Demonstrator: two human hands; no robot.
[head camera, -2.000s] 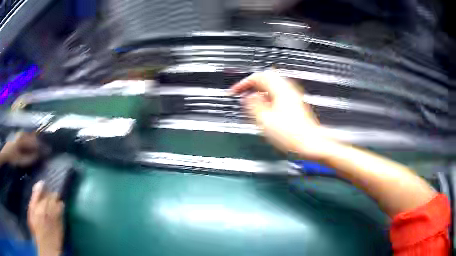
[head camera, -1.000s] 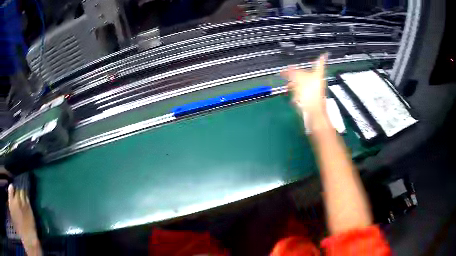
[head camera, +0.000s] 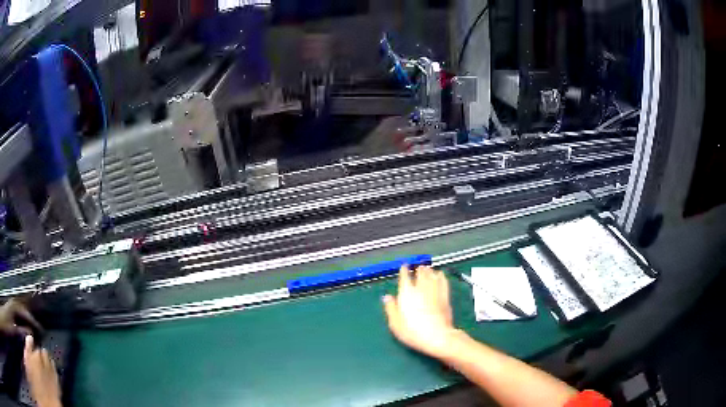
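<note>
My right hand (head camera: 422, 306), bare with a red sleeve, is palm down at the front of the bench. Its fingertips are at the right end of the bright blue bar (head camera: 350, 277), and its thumb is spread to the left. Nothing is seen held in it; the underside of the fingers is hidden. The blue bar lies along the front rail, between the green belt and the glossy green bench top (head camera: 239, 362). My left hand is not in view.
White paper (head camera: 501, 292) with a pen (head camera: 509, 305) lies right of my hand. Beyond are two dark-rimmed speckled trays (head camera: 593, 258). Silver conveyor rails (head camera: 318, 256) run behind. At lower left, another person's hands (head camera: 40, 370) are at a black perforated tray (head camera: 60, 350). A metal post stands right.
My right hand has come down from above the rails near the trays to the blue bar's right end. The view has shifted and sharpened; the paper and pen now show clearly.
</note>
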